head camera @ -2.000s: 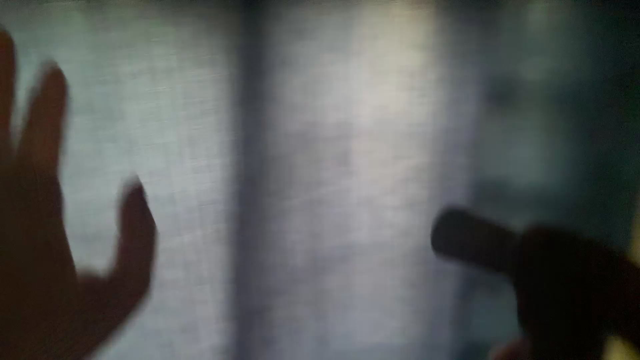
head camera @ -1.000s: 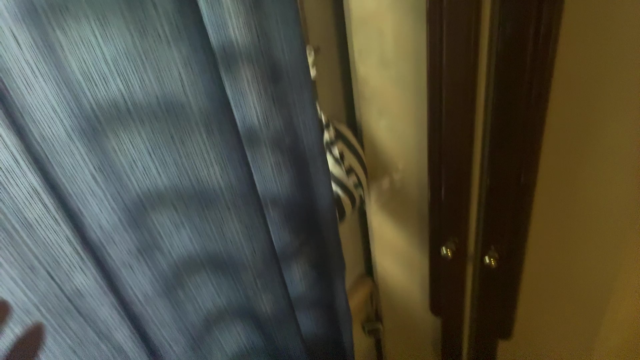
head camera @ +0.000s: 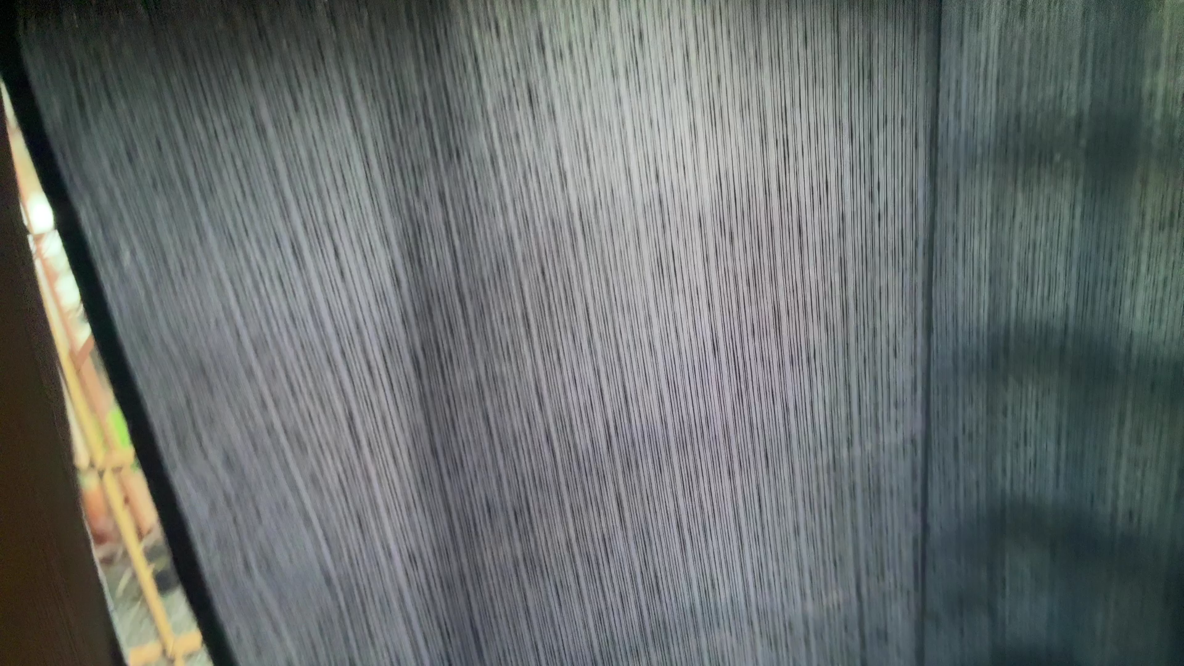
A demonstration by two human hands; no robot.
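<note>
A backlit curtain (head camera: 647, 324) of blue-grey, finely streaked fabric fills nearly the whole head view. Its dark left edge (head camera: 102, 333) slants down beside a narrow bright gap. A vertical fold or seam (head camera: 928, 277) runs down the cloth right of the middle, and blurred dark shadow bands lie on the fabric at the far right. Neither my left hand nor my right hand is in view, so what they hold or touch is hidden.
Through the gap at the left, a yellowish metal grille (head camera: 129, 546) shows against a bright, blurred background. A dark brown upright surface (head camera: 37, 462), perhaps a frame, borders the gap at the far left.
The view has swung from the dark cupboard doors and striped cloth to the curtain's left edge. Fingers at the lower left a second ago are out of view. Two seconds ago both hands showed.
</note>
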